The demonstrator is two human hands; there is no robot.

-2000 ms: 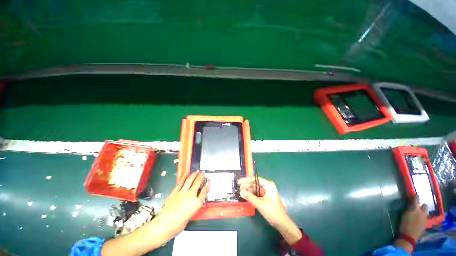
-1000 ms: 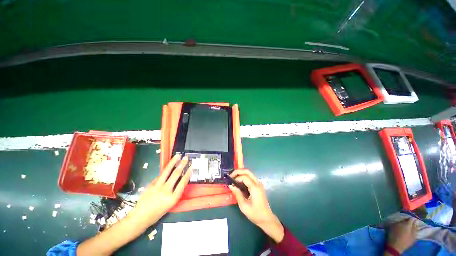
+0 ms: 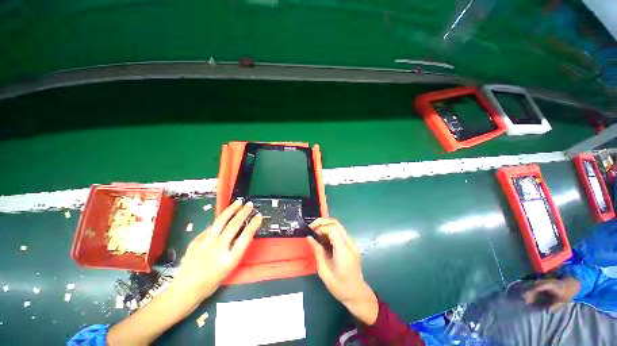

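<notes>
An open tablet [image 3: 279, 172] lies slightly askew on a red-orange foam tray [image 3: 270, 262], its circuit board [image 3: 276, 215] at the near end. My left hand [image 3: 215, 251] has its fingers spread, with the fingertips on the tablet's near left edge beside the board. My right hand [image 3: 339, 262] is at the tablet's near right corner, fingers curled around a thin dark tool, apparently tweezers [image 3: 316, 235], mostly hidden by the fingers. Any small part at the fingertips is too small to tell.
A red bin [image 3: 125, 226] of pale pieces stands left, with dark parts [image 3: 143, 284] beside it. A white sheet [image 3: 260, 320] lies nearest me. Orange trays [image 3: 538, 219] and a white tray [image 3: 517, 109] are at right, with another person's hand [image 3: 551, 292].
The tablet has shifted from square in its tray to askew, exposing more of the tray's near end. The other person's hand has left the tray at right. The camera view has shifted.
</notes>
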